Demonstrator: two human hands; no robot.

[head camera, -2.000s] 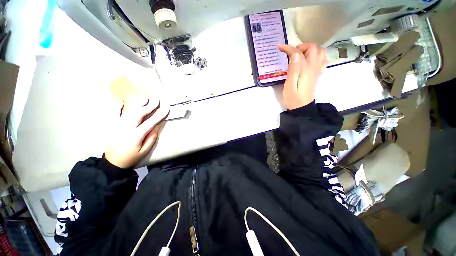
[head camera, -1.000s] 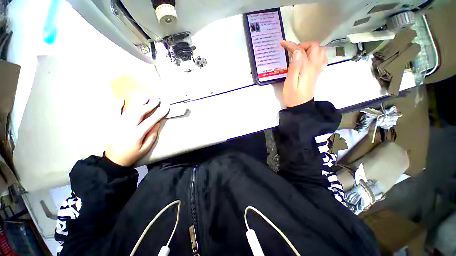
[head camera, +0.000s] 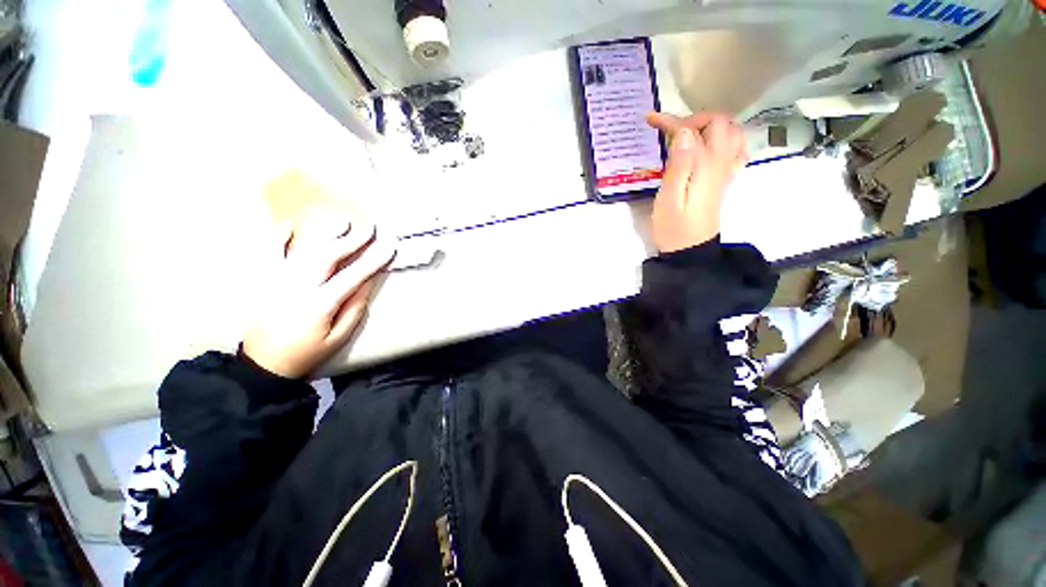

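A smartphone (head camera: 622,120) with a lit text page and a red bar lies on the machine bed right of the needle area. My right hand (head camera: 697,184) is over its right edge, with the index fingertip at the screen; it does not grip the phone. My left hand (head camera: 321,300) rests palm down on the white table (head camera: 149,275), fingers loosely bent, with nothing seen in it. A small tan patch (head camera: 301,197), blurred by glare, is beyond its fingertips. The presser foot and needle area (head camera: 434,117) has no hand at it.
The sewing machine arm (head camera: 757,52) spans the top. Brown cut pieces (head camera: 900,166) are piled at its right end. A tied whitish bundle (head camera: 863,287) and a beige roll (head camera: 866,396) are below the right table edge. Brown panels (head camera: 21,195) are at the far left.
The view has shifted slightly, showing more of the machine arm and its blue lettering. My left hand rests as before; my right index finger stays at the phone's screen.
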